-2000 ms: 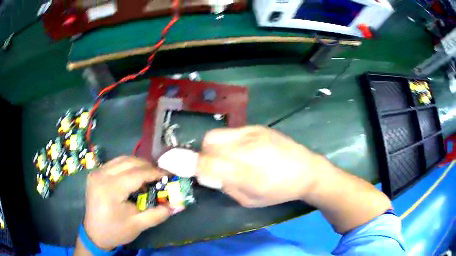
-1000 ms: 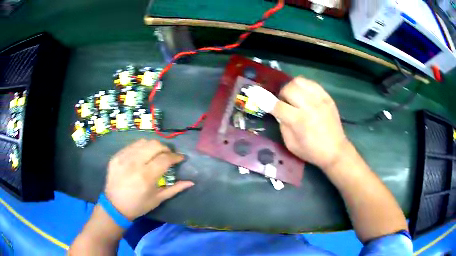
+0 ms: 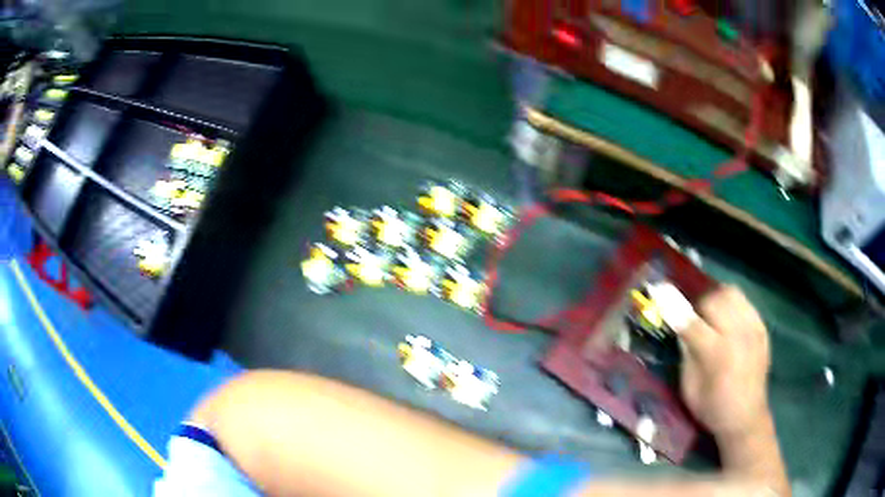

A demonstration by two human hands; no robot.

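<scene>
A small power supply board with a yellow part lies in the opening of the dark-red fixture. My right hand, with white finger coverings, has its fingertips on the board. Its grip is blurred. My left forearm crosses the bottom of the view. Beyond its blue wrist band, only a blurred strip of my left hand shows at the bottom edge, and its fingers are hidden. Two boards lie side by side on the mat, left of the fixture.
Several boards lie grouped on the green mat. A black divided tray at left holds some boards. A red and black lead loops to the fixture from the shelf, which carries a red-brown box. A white instrument stands at right.
The view has swung left. My left hand has moved away from the board near it, toward the bottom edge. Two boards now show there. My right hand stays at the board on the fixture.
</scene>
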